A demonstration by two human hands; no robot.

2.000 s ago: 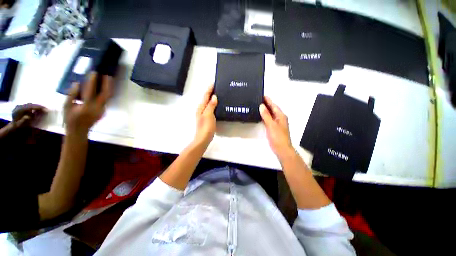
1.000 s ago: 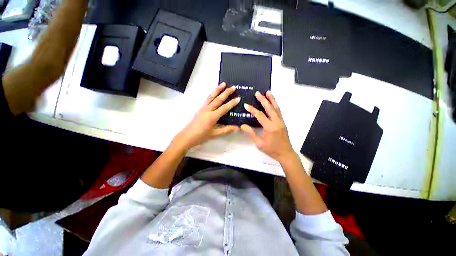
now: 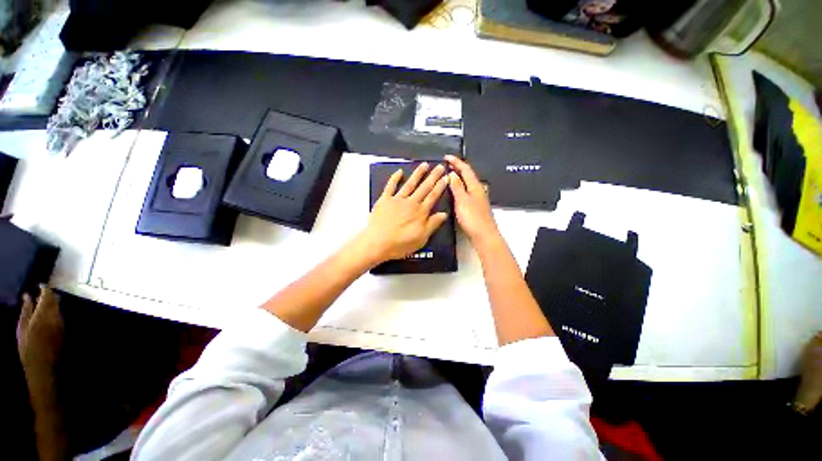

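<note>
A closed black box point(image 3: 415, 263) with white lettering lies on the white table in front of me. My left hand point(image 3: 407, 214) lies flat on its top, fingers spread, covering much of the lettering. My right hand point(image 3: 469, 200) is at the box's upper right corner, its fingertips touching the edge near my left fingertips. Two black boxes with recesses, a left one point(image 3: 168, 216) and one beside it point(image 3: 311, 185), each show a white gadget. A flat black printed card piece point(image 3: 590, 270) lies to the right, and another point(image 3: 516, 149) lies above it.
A clear plastic bag with a white item point(image 3: 439, 115) lies on the long black strip point(image 3: 667, 153). White cables point(image 3: 97, 97) are heaped at the left. A book point(image 3: 541, 31) and a metal kettle point(image 3: 707, 25) stand at the back. Another person's hand point(image 3: 41, 329) holds a black box at far left.
My view has shifted. My left hand has moved up and flattened over the box top, and my right hand has moved to its upper right corner. The neighbour's arm has left the two open boxes.
</note>
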